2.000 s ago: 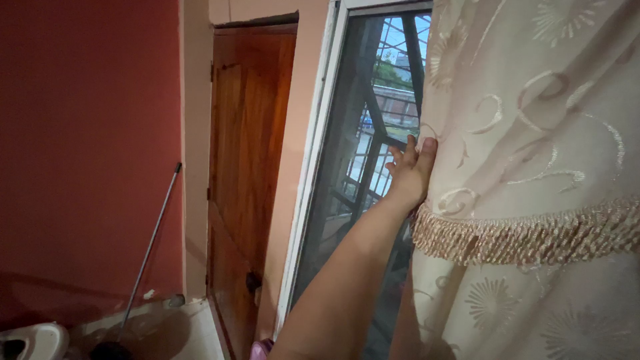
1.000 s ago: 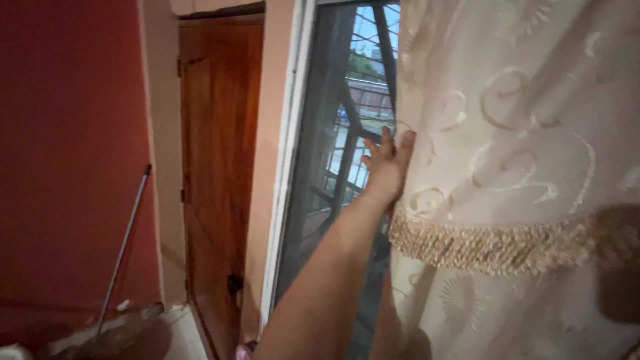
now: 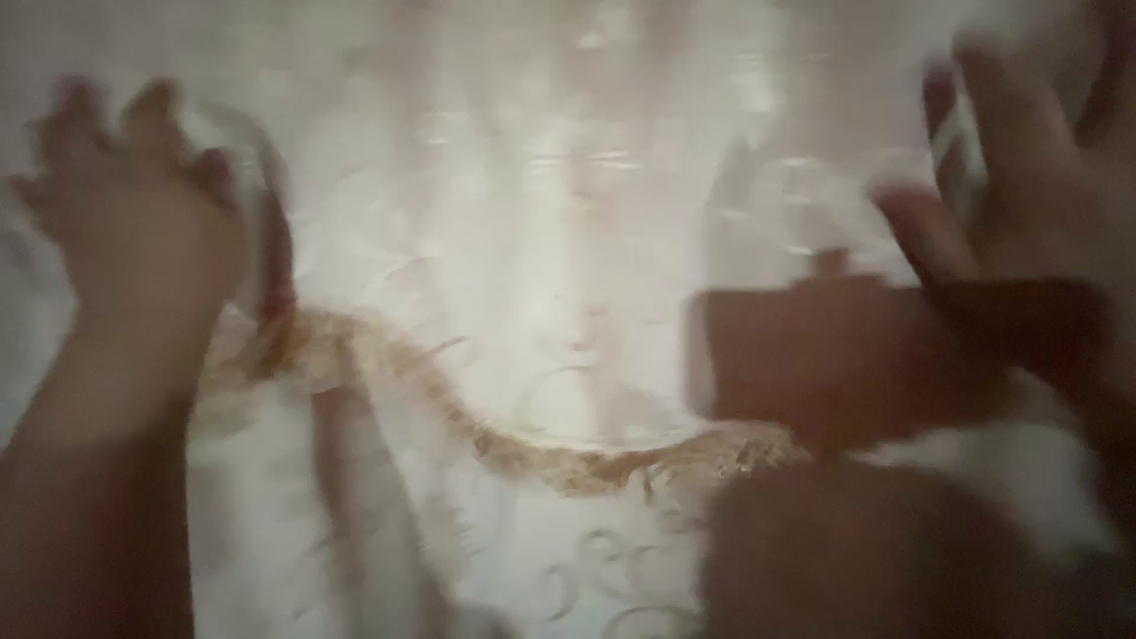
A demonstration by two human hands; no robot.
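A pale patterned curtain (image 3: 577,222) fills the blurred head view, with a wavy band of golden fringe (image 3: 568,461) across it. At the left, my left hand (image 3: 146,195) lies at the curtain with its fingers spread; blur hides whether cloth is between the thumb and fingers. My right hand (image 3: 1012,177) is at the upper right, its thumb and fingers apart against the curtain; its grip on the cloth cannot be made out. A fold of the curtain rises beside the left thumb.
Dark shadows, one block-shaped and one rounded, fall over the curtain at the lower right, below my right hand. Curtain folds hang beneath the fringe at the lower left.
The view has swung from the door and window to the curtain. My right hand has come into view, and the fringe now hangs in a curve.
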